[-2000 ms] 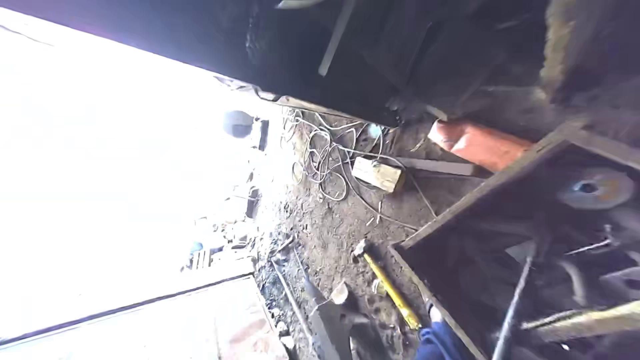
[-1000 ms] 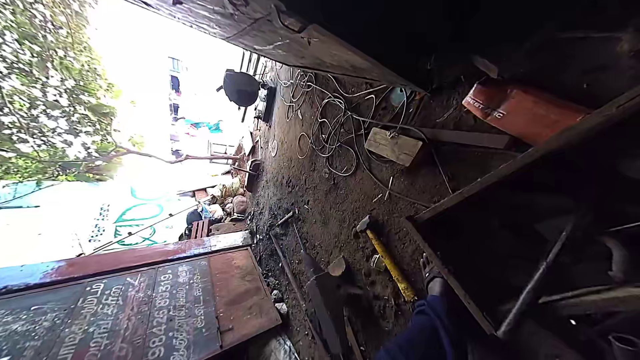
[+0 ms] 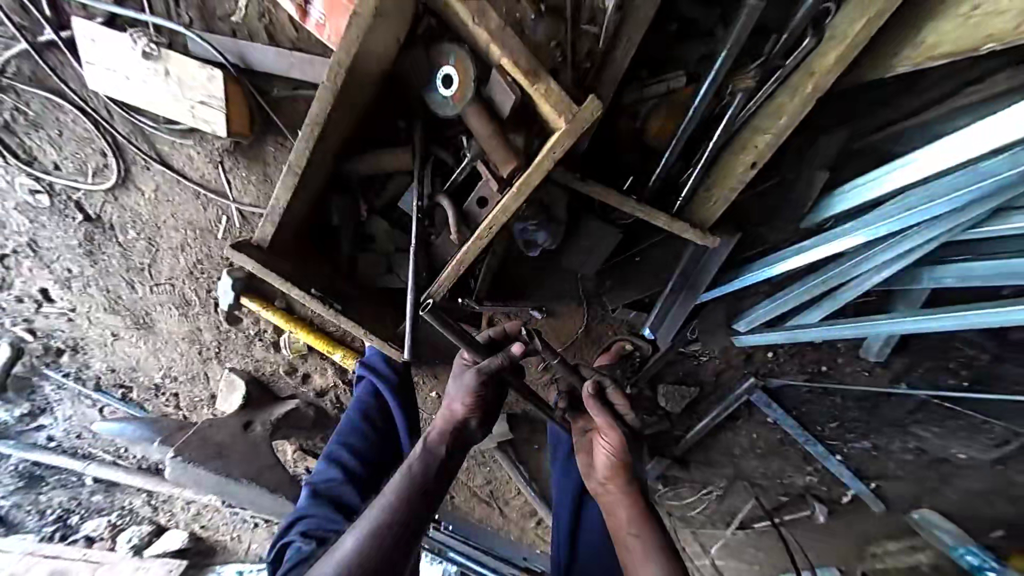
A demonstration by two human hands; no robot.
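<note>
My left hand (image 3: 478, 382) is closed around a dark metal pipe (image 3: 453, 330) whose open end points up and left, by the corner of a wooden box. My right hand (image 3: 598, 414) grips a second, shorter dark metal tube (image 3: 552, 353); its upper end lies near my left fingertips. The longer pipe slants down toward my right hand, where the fingers partly hide its lower end. A thin metal rod (image 3: 413, 248) leans in the wooden box (image 3: 308, 138), which holds a cutting disc (image 3: 450, 79) and mixed metal scraps. Beside the box lies a hammer with a yellow handle (image 3: 300, 330).
Galvanized metal bars (image 3: 872, 248) are piled at the right, with an angled metal frame (image 3: 816, 448) below them. A wooden block (image 3: 152, 76) and loose cable (image 3: 112, 152) lie at the upper left. An axe-like blade or flat metal piece (image 3: 232, 456) rests at the lower left.
The view has swung down and right, onto the wooden box and my hands. Both hands now show with dark pipes in them; the earlier frames do not show these pipes clearly.
</note>
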